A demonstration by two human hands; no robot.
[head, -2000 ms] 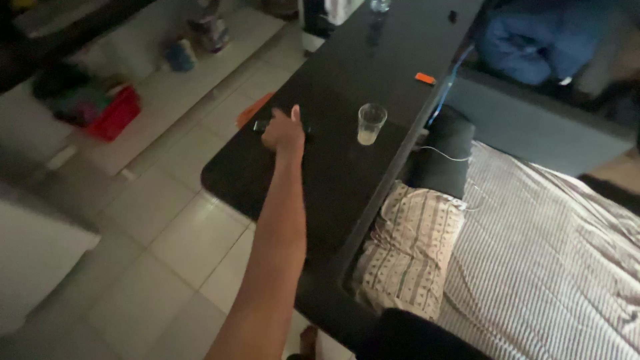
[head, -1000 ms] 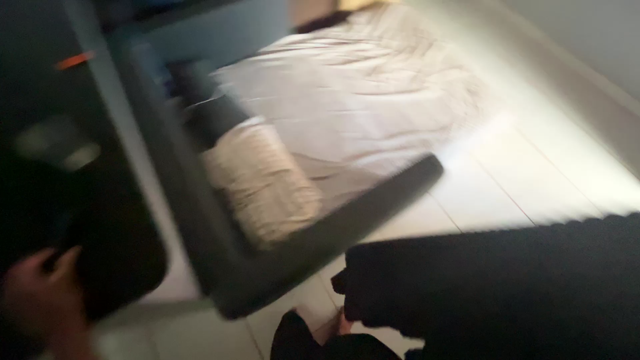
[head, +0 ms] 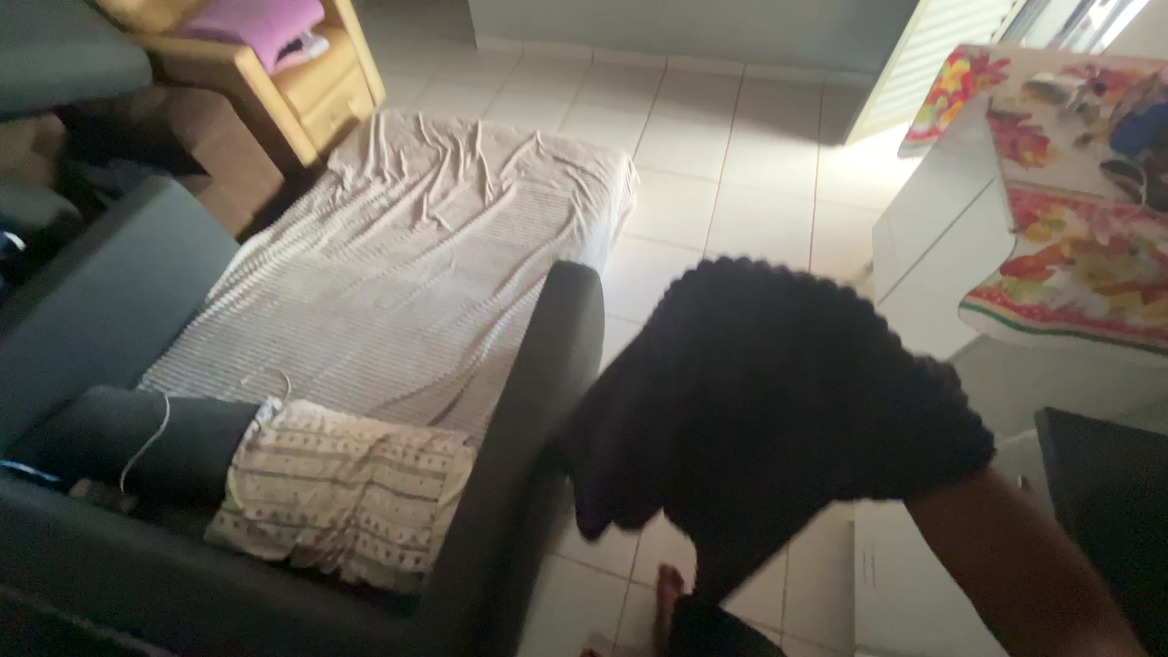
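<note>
A black cloth with a scalloped edge [head: 776,392] hangs from my right arm, whose forearm comes in at the lower right. The cloth covers my right hand, so its fingers are hidden. It hangs over the tiled floor, just right of the grey sofa's armrest [head: 547,365]. Out of the frame is my left hand. Left of the armrest lie a patterned pillow [head: 351,493] and a light striped sheet [head: 365,301] spread over the sofa bed.
A table with a floral cloth [head: 1077,265] and objects on it stands at the right. A dark surface edge [head: 1104,511] is below it. At the upper left is a wooden drawer unit [head: 319,91] with purple fabric [head: 251,27]. My foot [head: 669,593] is on the tiles.
The view has swung far right, away from the dark counter with the glass. The hand that reached over the counter is out of view. The black cloth now hangs at centre right.
</note>
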